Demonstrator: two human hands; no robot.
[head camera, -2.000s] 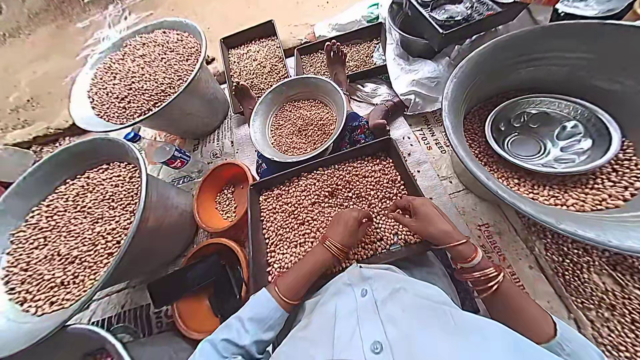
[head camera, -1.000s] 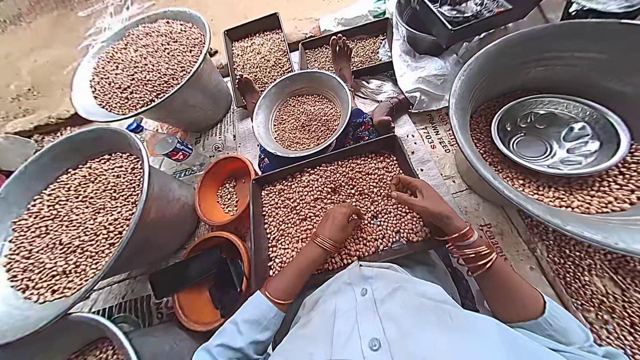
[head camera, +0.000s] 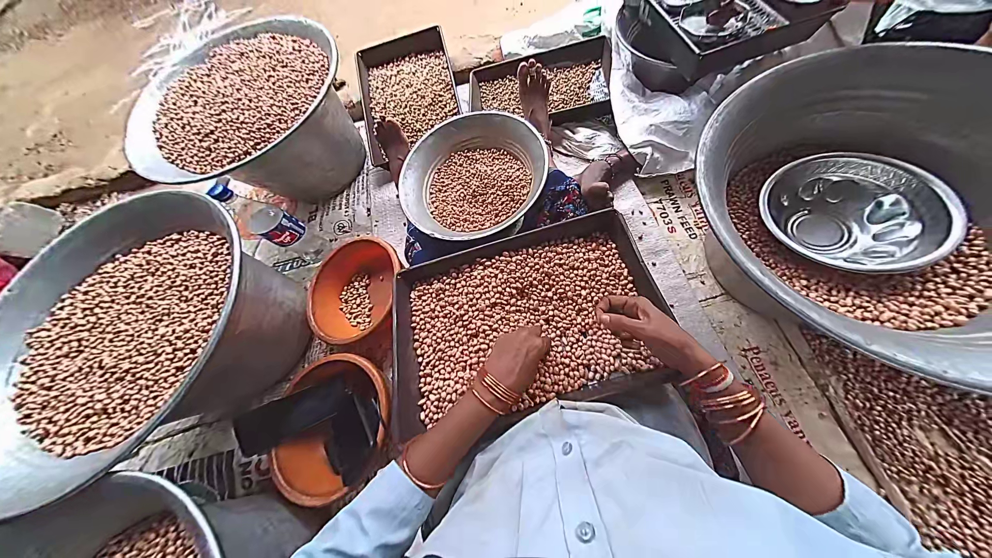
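Observation:
A dark rectangular tray (head camera: 403, 341) lies at my lap, filled with a layer of reddish-brown nuts or seeds (head camera: 496, 294), probably shelled peanuts. My left hand (head camera: 518, 358) is over the tray's lower middle, its fingers curled down at the nuts; whether it holds any is hidden. My right hand (head camera: 643, 325) is above the tray's right part, thumb and forefinger close together; I cannot tell if a nut is between them. Bangles circle both wrists. Beyond the tray stands a metal bowl (head camera: 418, 205) of the same nuts.
Large metal tubs of nuts stand left (head camera: 256, 341) and upper left (head camera: 325, 147); a larger one (head camera: 721, 256) at right holds a metal plate (head camera: 868, 256). Orange bowls (head camera: 322, 302), a black object (head camera: 298, 415), a plastic bottle (head camera: 275, 225), more trays (head camera: 364, 101) and a person's bare feet (head camera: 535, 97) surround the tray.
My left hand has moved down from where it was a second ago, with its fingers now at the nuts. My right hand stays over the tray's right side.

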